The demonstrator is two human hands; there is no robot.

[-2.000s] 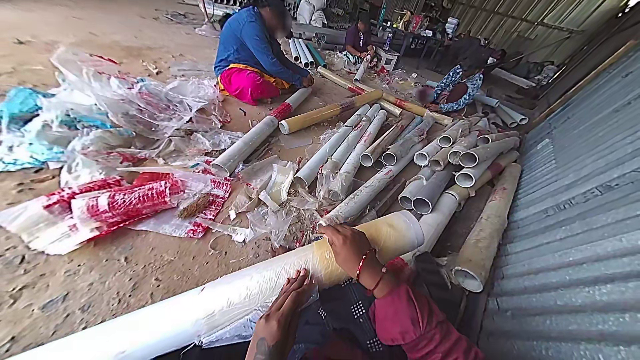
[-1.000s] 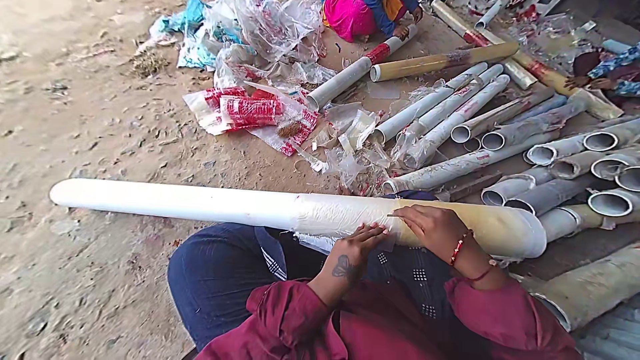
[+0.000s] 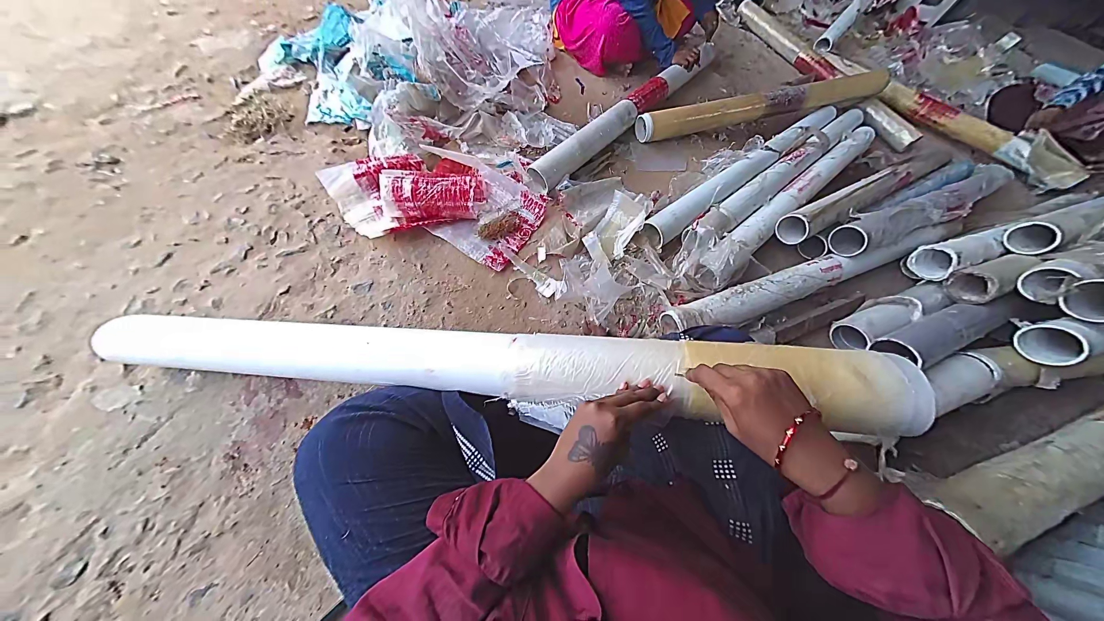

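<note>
A long white plastic pipe point(image 3: 302, 354) lies across my lap. Wrinkled clear film point(image 3: 595, 366) wraps its middle, and a tan covering point(image 3: 802, 384) surrounds the right-hand part. My left hand point(image 3: 604, 427) rests against the pipe's near side, fingers extended over the film's lower edge. On the tan part, close to where the film ends, my right hand point(image 3: 755, 410) has its fingers bent and pinched together at the surface. Whether a small tool or a bit of film is between those fingertips cannot be told. A torn film edge hangs below the pipe, beside my left hand.
Many pipes point(image 3: 759, 289) lie on the dirt ground ahead and to the right. Crumpled clear and blue plastic film point(image 3: 457, 60) and red-printed sheeting point(image 3: 431, 194) lie ahead. A person point(image 3: 604, 30) crouches at the top, a hand on another pipe. Part of another person shows far right.
The view has swung downward and to the right since the oldest frame. Both hands stay at the film and tan covering, with my right hand now closer to the film's edge than two seconds ago.
</note>
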